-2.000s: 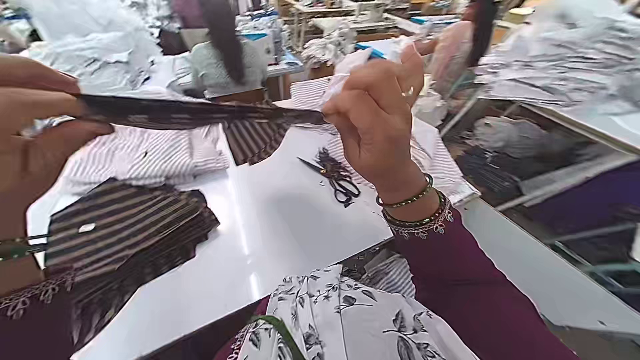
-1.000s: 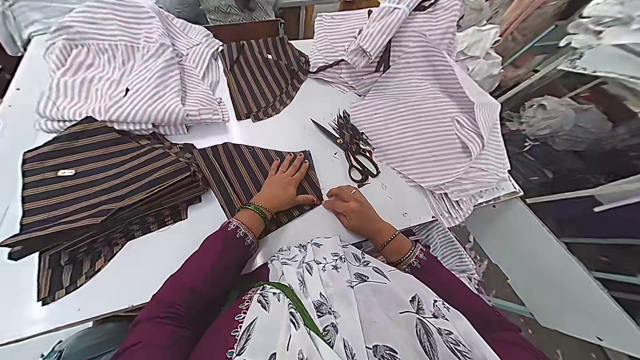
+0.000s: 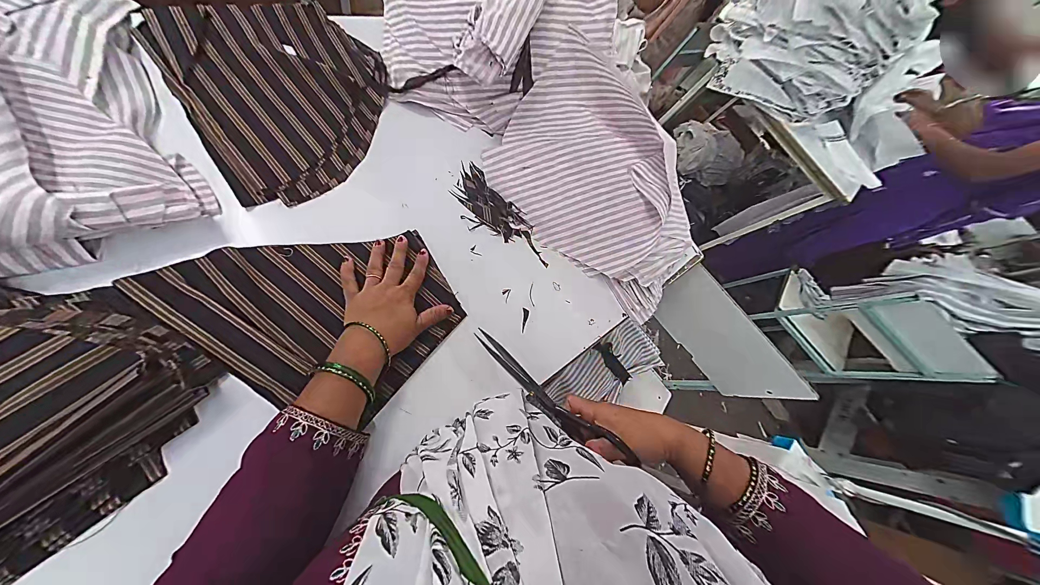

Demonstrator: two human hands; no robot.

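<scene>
My left hand (image 3: pixel 386 301) lies flat with fingers spread on a dark brown striped fabric piece (image 3: pixel 268 301), near its right edge. In my right hand (image 3: pixel 634 431) is a pair of black scissors (image 3: pixel 528 382), held low at the table's front edge. The blades point up and left toward the fabric's corner and look closed together; they do not touch the cloth. A small heap of dark fabric scraps (image 3: pixel 491 203) lies on the white table (image 3: pixel 422 203) beyond my hands.
Stacked dark striped pieces (image 3: pixel 89 422) sit at the left, another dark piece (image 3: pixel 268 89) farther back. Pink-and-white striped garments (image 3: pixel 593 162) and shirts (image 3: pixel 89 146) lie around them. At the right are metal frames (image 3: pixel 861 341), and a person's arm (image 3: pixel 975 154) beside white cloth (image 3: pixel 829 57).
The scissors lay beside the scraps earlier; my right hand now holds them near the front edge. Both hands were on the fabric's corner one second ago; my left remains on the fabric.
</scene>
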